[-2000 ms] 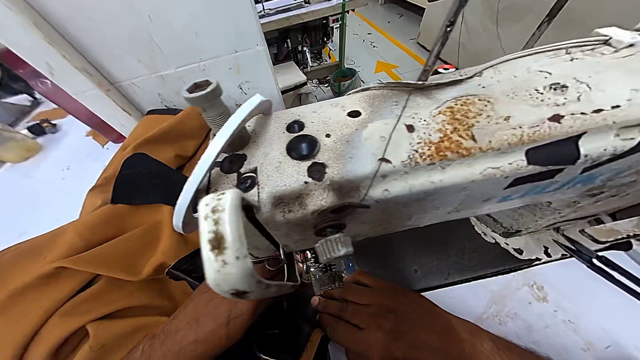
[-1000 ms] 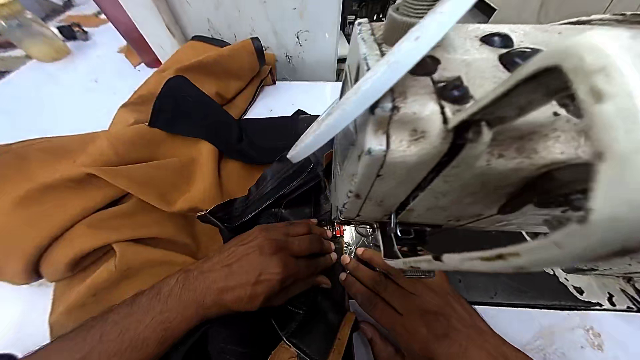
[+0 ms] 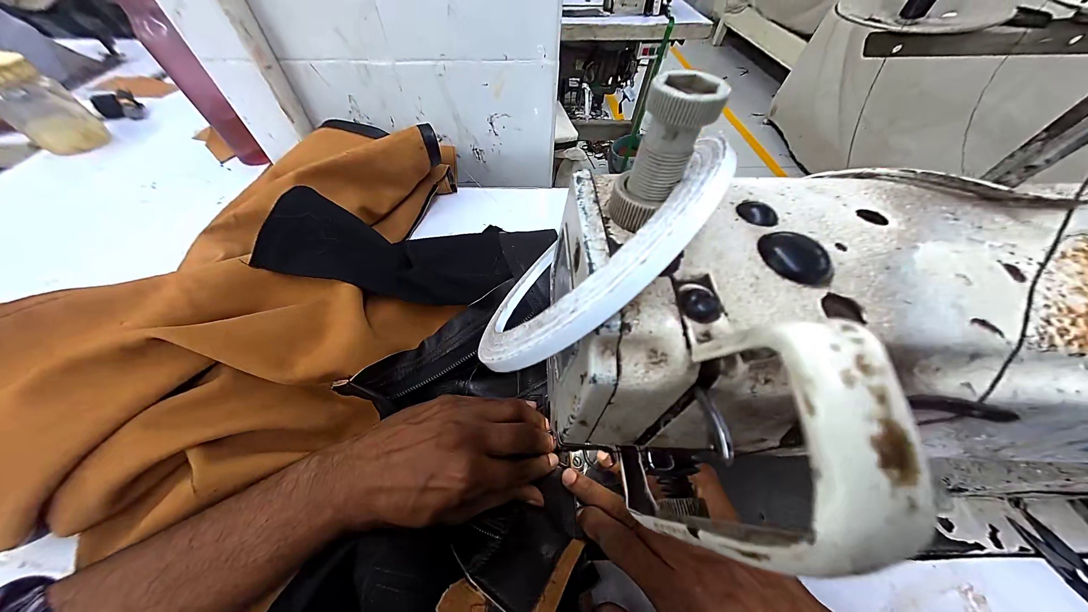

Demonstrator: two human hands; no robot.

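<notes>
At the needle area of a worn white industrial sewing machine [image 3: 850, 263], my left hand [image 3: 442, 463] pinches the edge of a black leather garment piece [image 3: 501, 544] with bent fingers. My right hand [image 3: 646, 544] lies on the right of the needle area, index fingertip on the black leather, partly hidden behind the machine's white guard. A metal zipper [image 3: 442, 367] runs through the black leather beyond my left hand. Tan fabric [image 3: 246, 340] with a black panel [image 3: 327, 242] joins it and spreads over the left. The needle itself is hidden.
A roll of white tape [image 3: 612, 289] hangs around the upright screw [image 3: 667, 144] on the machine head. Black-handled scissors or snips [image 3: 1054, 544] lie at the right edge. A jar [image 3: 51, 106] stands on the white table [image 3: 110, 204] at far left, near a pink post [image 3: 191, 76].
My left hand, mostly hidden behind the machine two seconds ago, shows plainly beside the needle area. Both hands stay close together there. The view has shifted strongly.
</notes>
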